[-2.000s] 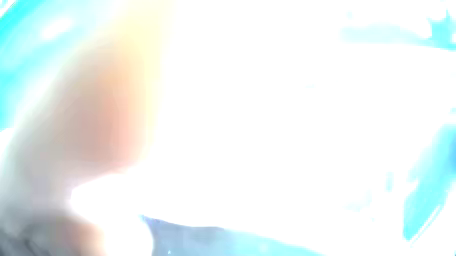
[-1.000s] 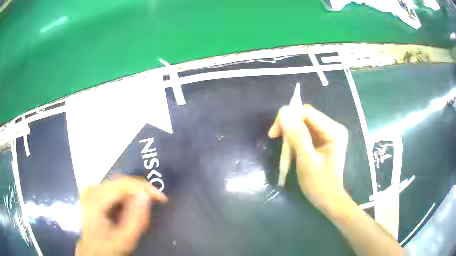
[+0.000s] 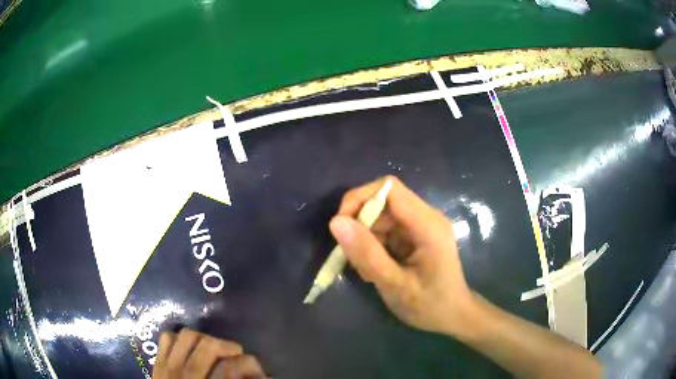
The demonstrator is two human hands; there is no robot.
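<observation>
My right hand [image 3: 404, 252] is bare and holds a pale, slim pencil-like tool [image 3: 330, 268] between thumb and fingers. The tool slants, with a greyish tip at the lower left and a white end at the upper right. My left hand [image 3: 207, 357] is at the bottom edge, partly cut off, with its fingers curled; whether it holds anything cannot be seen. Both hands are over a glossy black printed sheet [image 3: 282, 222] with "NISKO" in white and a white corner shape.
Masking tape [image 3: 234, 137] crosses the sheet's edges. A green conveyor belt [image 3: 296, 37] runs behind a worn yellowish rail [image 3: 370, 76]. A white-edged dark cut-out [image 3: 554, 222] is taped at the right. Pale objects, cut off, lie on the belt's far side.
My right hand has moved left and down, and the tool has turned so its greyish end points lower left. My left hand has moved down, partly out of the picture. The view has shifted slightly.
</observation>
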